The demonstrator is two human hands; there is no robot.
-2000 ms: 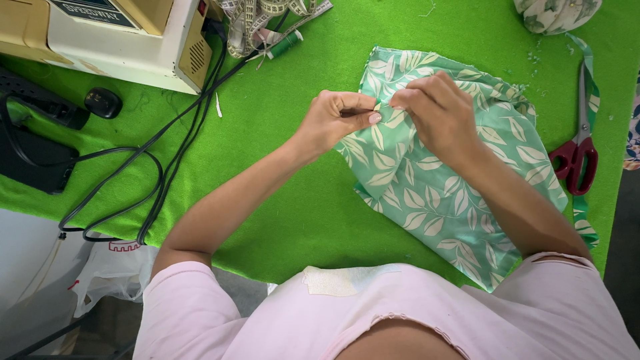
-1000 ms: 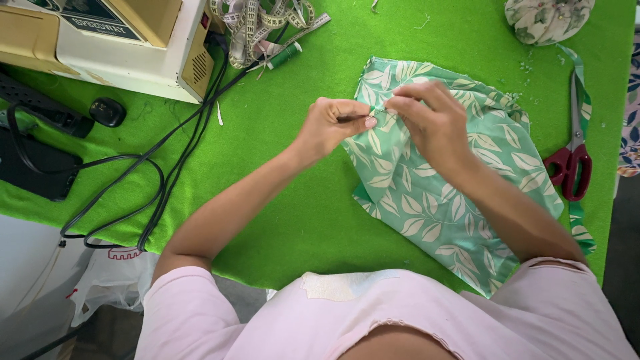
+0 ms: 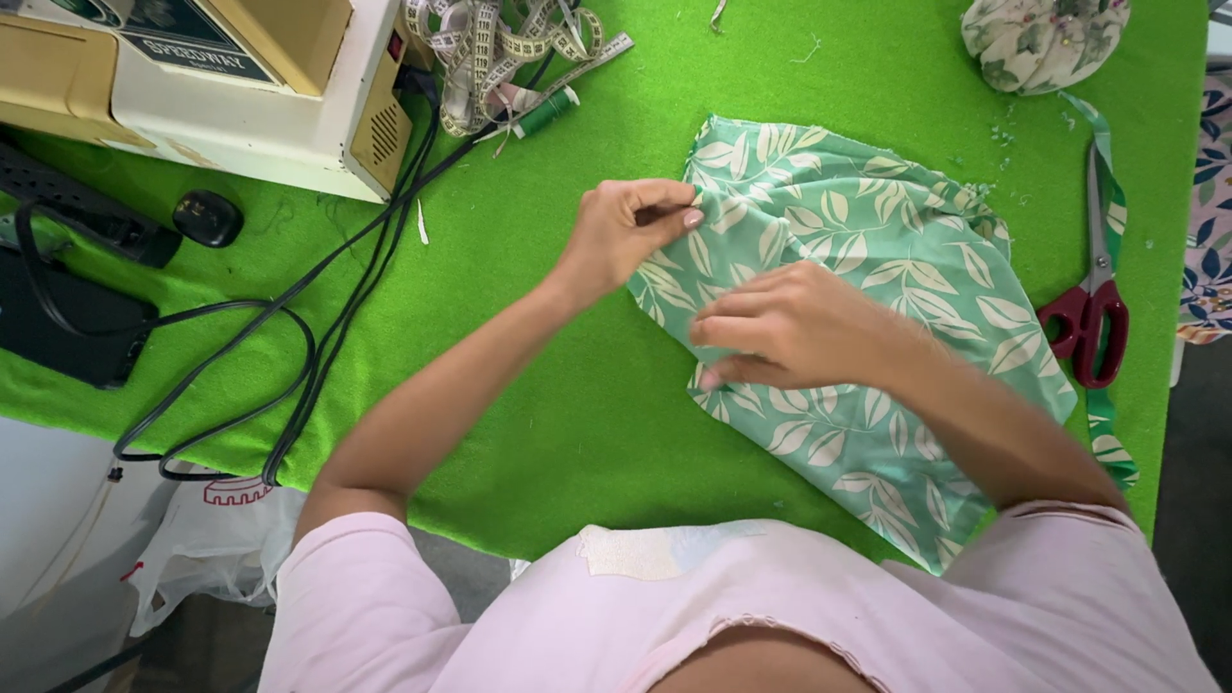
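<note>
A green fabric piece with a cream leaf print [image 3: 914, 279] lies on the bright green cloth that covers the table. My left hand [image 3: 630, 231] pinches its upper left edge between thumb and fingers. Over the left part of the same fabric is my right hand [image 3: 770, 327], slightly blurred, its thumb a little apart from its curled fingers. Whether the right fingers touch or hold the fabric cannot be told. Red-handled scissors [image 3: 1095, 289] lie to the right of the fabric, on a narrow strip of matching print [image 3: 1112, 438].
At upper left stands a sewing machine [image 3: 260, 106], with black cables [image 3: 337, 250] running down from it. A measuring tape [image 3: 481, 58] and green thread spool [image 3: 547, 113] lie beside it. A pincushion [image 3: 1044, 43] sits at upper right. A black phone-like object [image 3: 72, 313] lies at far left.
My right hand has moved away from my left fingertips, down toward the lower left part of the fabric. My left hand keeps its pinch at the edge.
</note>
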